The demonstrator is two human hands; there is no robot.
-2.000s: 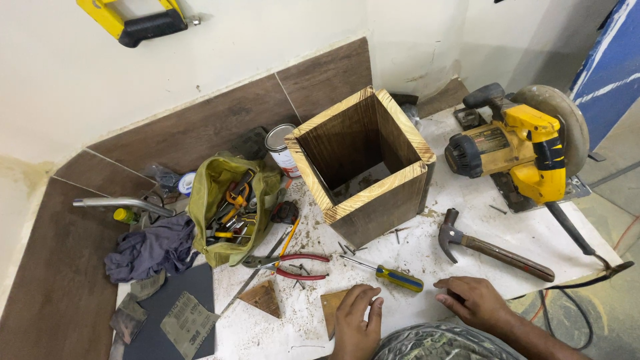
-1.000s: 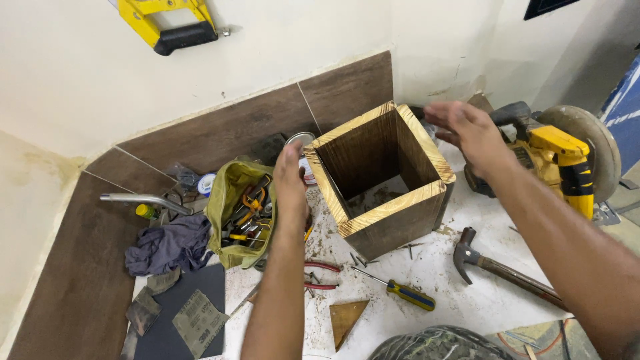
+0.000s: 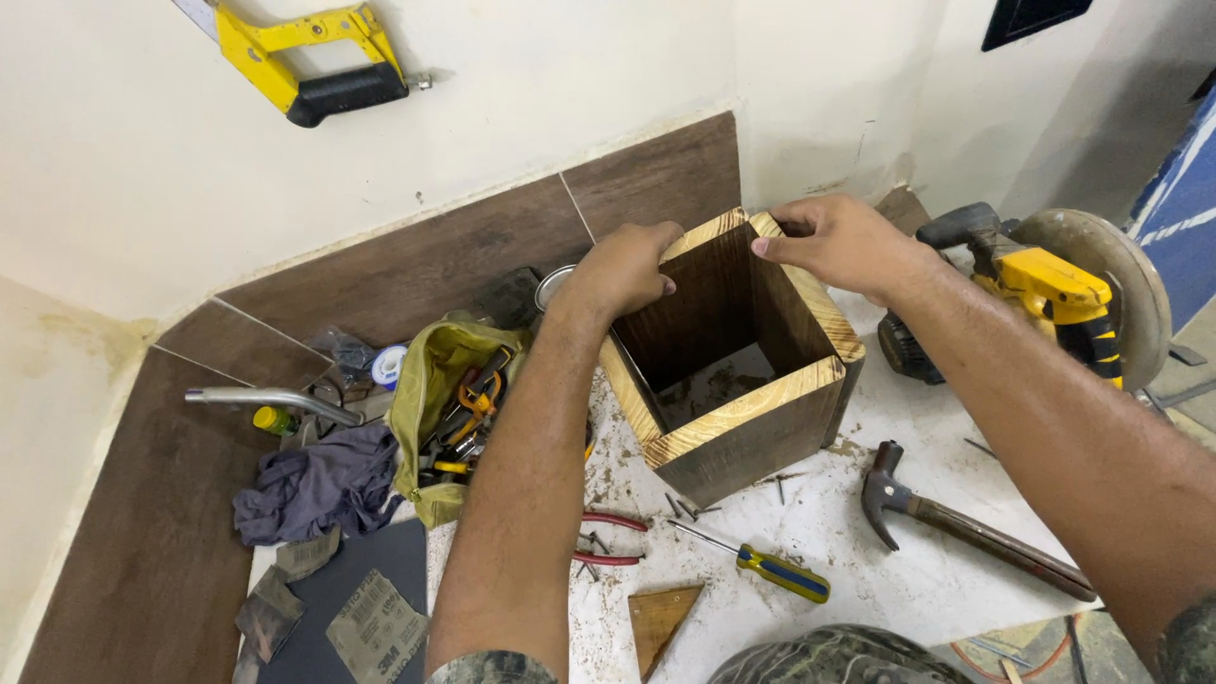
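An open-topped wooden box (image 3: 750,427) stands upright on the white work surface, its dark boards showing pale cut top edges. My left hand (image 3: 627,271) grips the rim at the back left, fingers over the edge. With thumb and fingers, my right hand (image 3: 831,242) holds the rim near the back corner. In front of the box lie a screwdriver (image 3: 784,573) with a yellow and blue handle, red-handled pliers (image 3: 613,559) partly behind my left forearm, and several loose nails (image 3: 686,508). A claw hammer (image 3: 978,532) rests to the right, below my right forearm.
A green tool bag (image 3: 418,380), a grey cloth (image 3: 323,484), a bent metal tube (image 3: 275,397) and sandpaper pieces (image 3: 378,627) are at the left. A yellow circular saw (image 3: 1054,275) sits at the right. A wooden offcut (image 3: 662,622) lies near the front edge. A yellow-framed saw (image 3: 318,57) hangs on the wall.
Both hands rested at the front edge two seconds ago, then reached up on either side of the box. Now both have closed on its back rim.
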